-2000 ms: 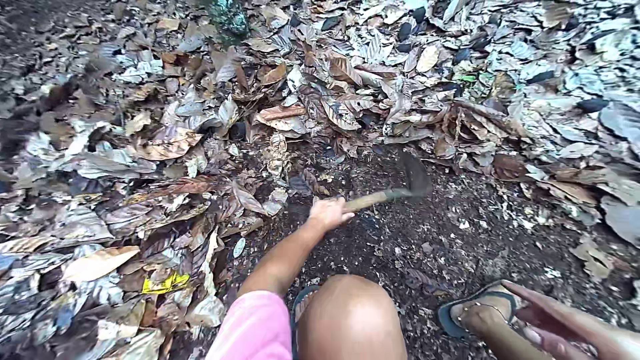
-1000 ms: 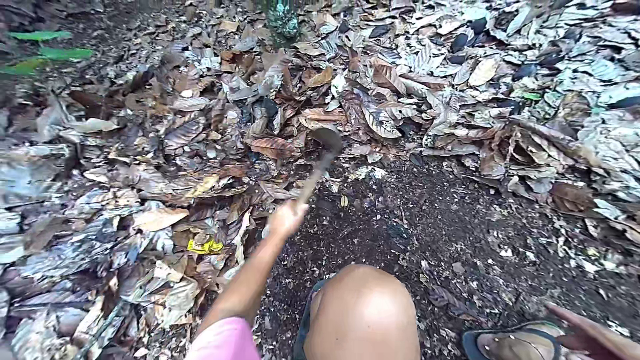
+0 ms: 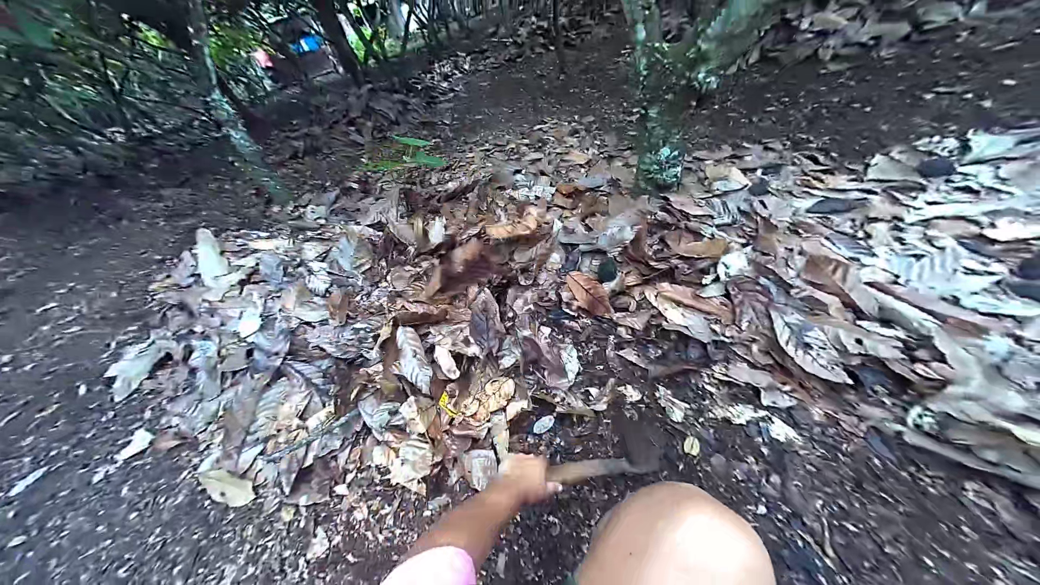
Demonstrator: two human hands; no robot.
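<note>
My left hand (image 3: 526, 478), at the end of an arm in a pink sleeve, grips the wooden handle of a small hoe (image 3: 589, 470) near the bottom middle. The hoe's dark blade (image 3: 640, 443) is blurred and lies to the right of the hand, over dark soil in front of my bare knee (image 3: 678, 536). Dry brown leaves (image 3: 487, 317) are heaped just beyond the hand, with a small yellow leaf piece (image 3: 447, 405) among them. My right hand is out of view.
A lichen-covered tree trunk (image 3: 660, 122) rises beyond the leaves, and a thinner trunk (image 3: 231, 122) leans at the left. A low green plant (image 3: 418, 154) grows between them. More leaf litter (image 3: 934, 268) spreads at the right; bare soil (image 3: 73, 325) lies at the left.
The view has tilted up to show the trees. The hoe, which pointed up toward the leaves a second ago, now points right. My right hand and the sandaled foot have left view.
</note>
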